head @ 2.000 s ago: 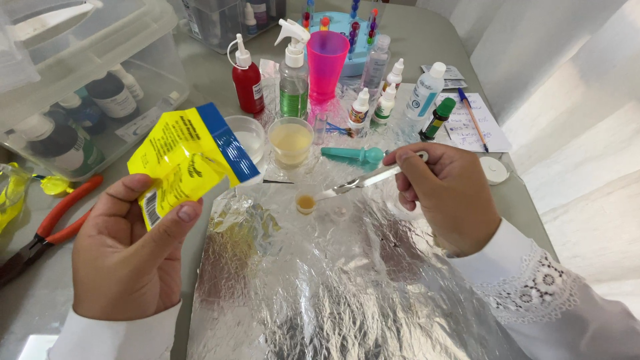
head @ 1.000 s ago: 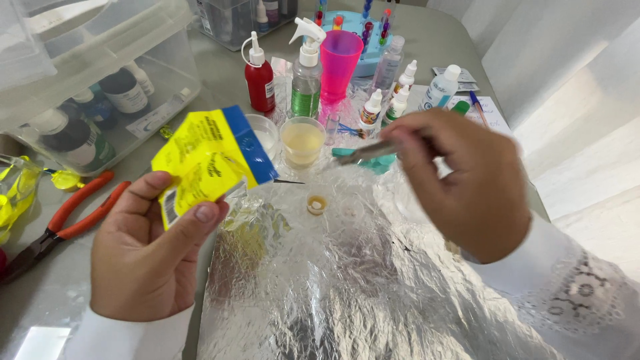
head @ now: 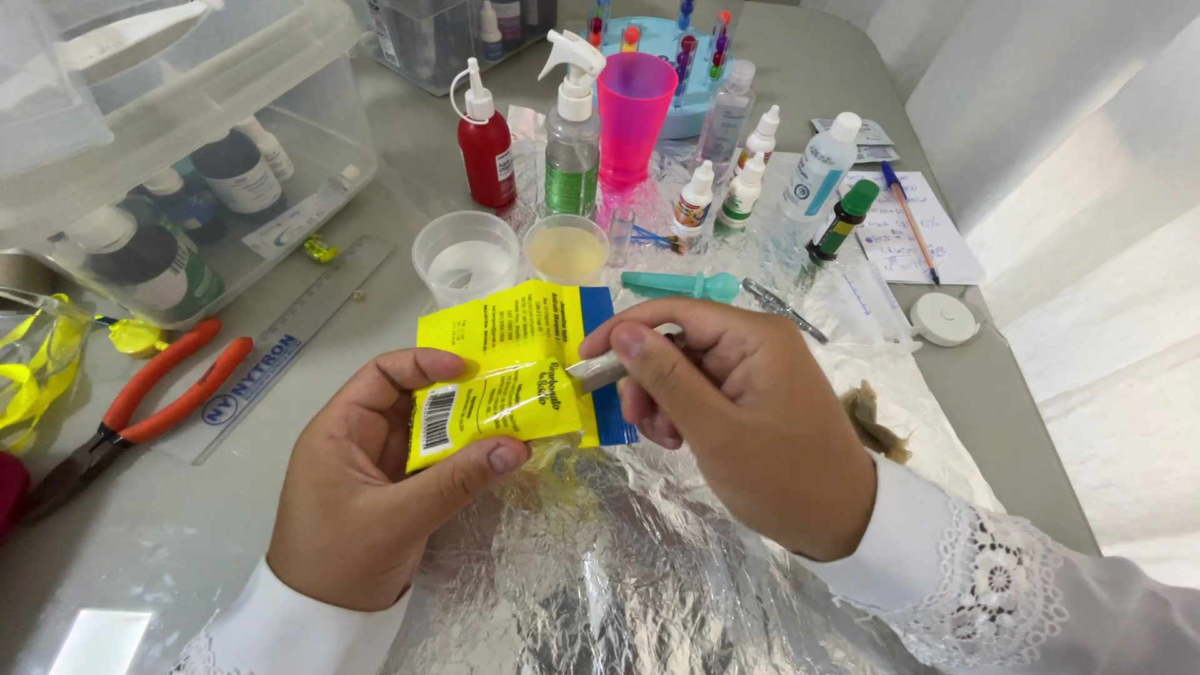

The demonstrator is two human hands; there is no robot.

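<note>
My left hand (head: 384, 469) grips a yellow and blue packet (head: 497, 375) by its left side, thumb in front. Between the fingers of my right hand (head: 741, 403) is a metal utensil (head: 600, 370), whose lower end meets the packet's folded opening; its tip is hidden there. Behind the packet stand a clear cup of whitish contents (head: 466, 262) and a cup of pale yellow liquid (head: 565, 251). A turquoise plastic dropper-like tool (head: 680, 285) and metal tweezers (head: 784, 309) lie on the aluminium foil (head: 600, 581). The small ring-like cup seen earlier is hidden.
Orange-handled pliers (head: 122, 427) and a clear ruler (head: 281, 347) lie at left, below a plastic bin of bottles (head: 319, 159). Behind are a red bottle (head: 487, 155), a spray bottle (head: 571, 150) and a pink cup (head: 636, 112). A pen (head: 909, 220) rests on written paper (head: 956, 262) at right.
My right hand has moved left with the metal utensil, from over the small cup on the foil to the packet. My left hand still holds the packet, now closer to the right hand.
</note>
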